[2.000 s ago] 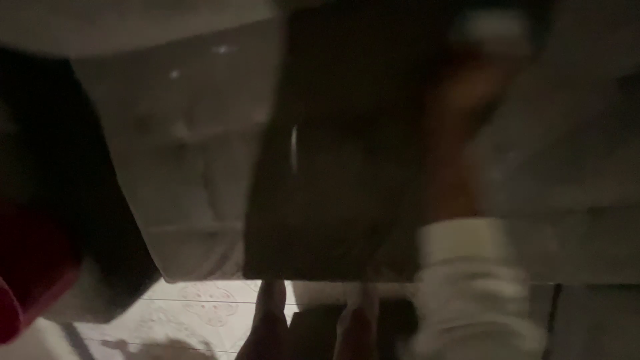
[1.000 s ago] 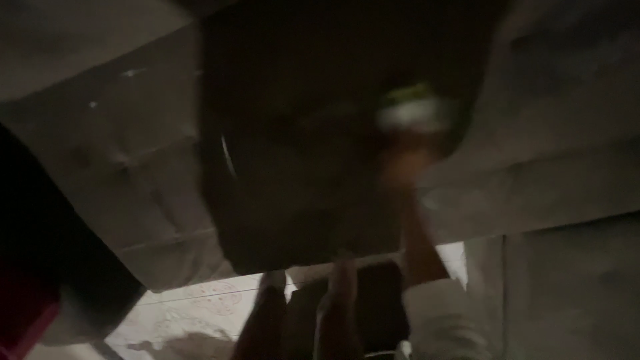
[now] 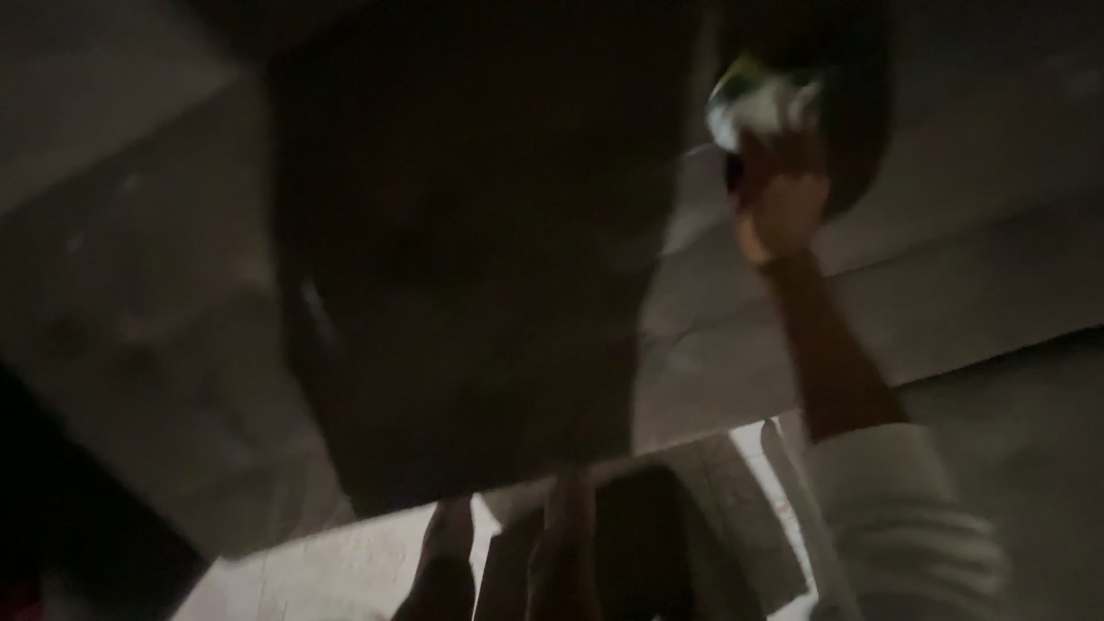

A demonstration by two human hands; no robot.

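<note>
My right hand, below a pale sleeve, is closed around a crumpled white cloth or sponge with a green and yellow part. The picture is too dark and blurred to tell which it is. The hand is over a wide greyish surface, at the upper right; whether the held thing touches it cannot be told. A large dark shadow falls across the middle of this surface, left of the hand. My left hand is not in view.
My bare legs and feet show below the surface's near edge. Around them is a pale, brightly lit floor with shadows. A dark shape fills the lower left corner, with a little red at its edge.
My right hand has moved to the right over the surface compared with one second ago, still holding the white and green thing. The view has tilted and shifted.
</note>
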